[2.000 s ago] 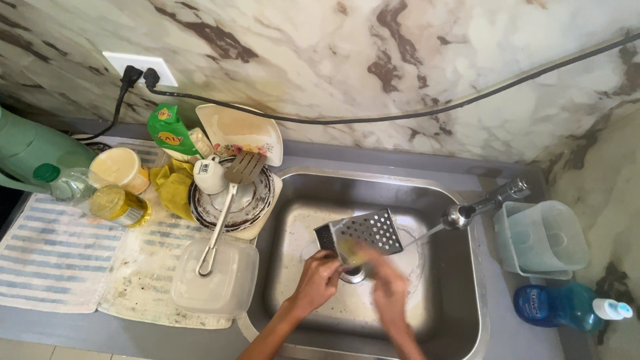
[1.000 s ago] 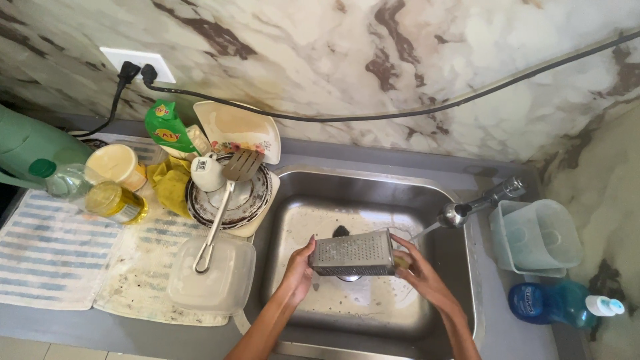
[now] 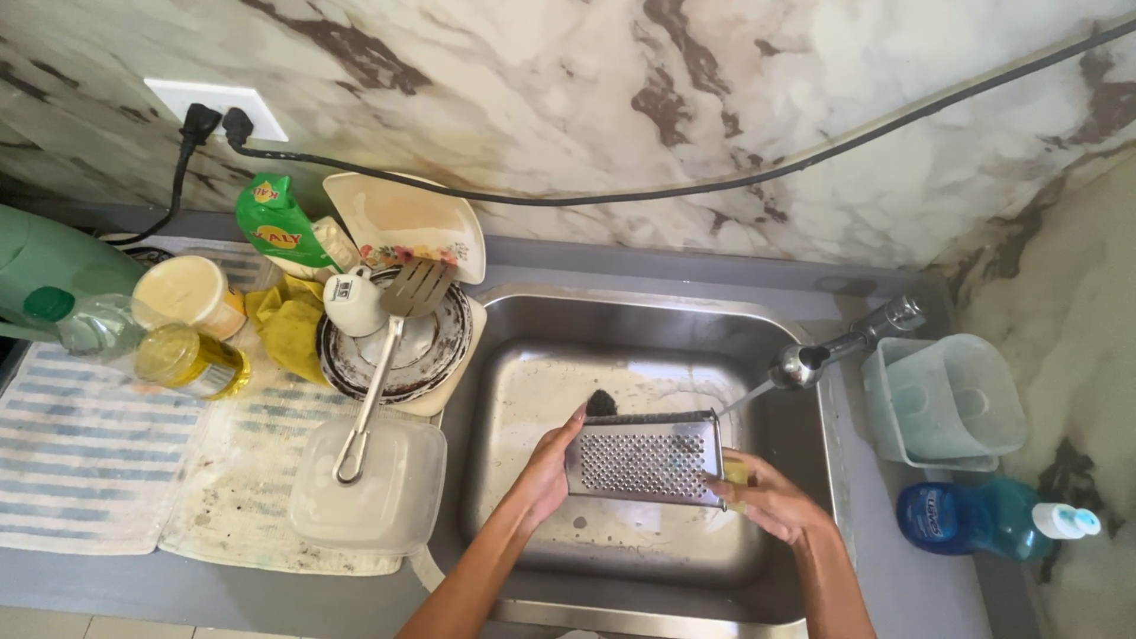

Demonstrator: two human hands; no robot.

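Note:
A metal box grater (image 3: 643,461) lies sideways in the air over the stainless steel sink (image 3: 532,373), its small-holed face turned up. My left hand (image 3: 548,475) grips the grater's left end. At its right end is my right hand (image 3: 770,497), with a yellow sponge (image 3: 735,475) partly hidden among the fingers. Water runs from the chrome faucet (image 3: 803,364) just past the grater's upper right corner. A dark scouring pad (image 3: 602,404) shows in the sink behind the grater.
Left of the sink, a slotted turner (image 3: 382,373) rests across stacked dishes (image 3: 444,355) and a plastic container (image 3: 368,506). An oil jar (image 3: 191,362) stands farther left. At right are clear plastic tubs (image 3: 945,399) and a blue dish soap bottle (image 3: 967,519).
Two seconds ago the grater stood tilted with its large-holed face showing; it now lies level with a small-holed face up. My right hand has moved to its right end.

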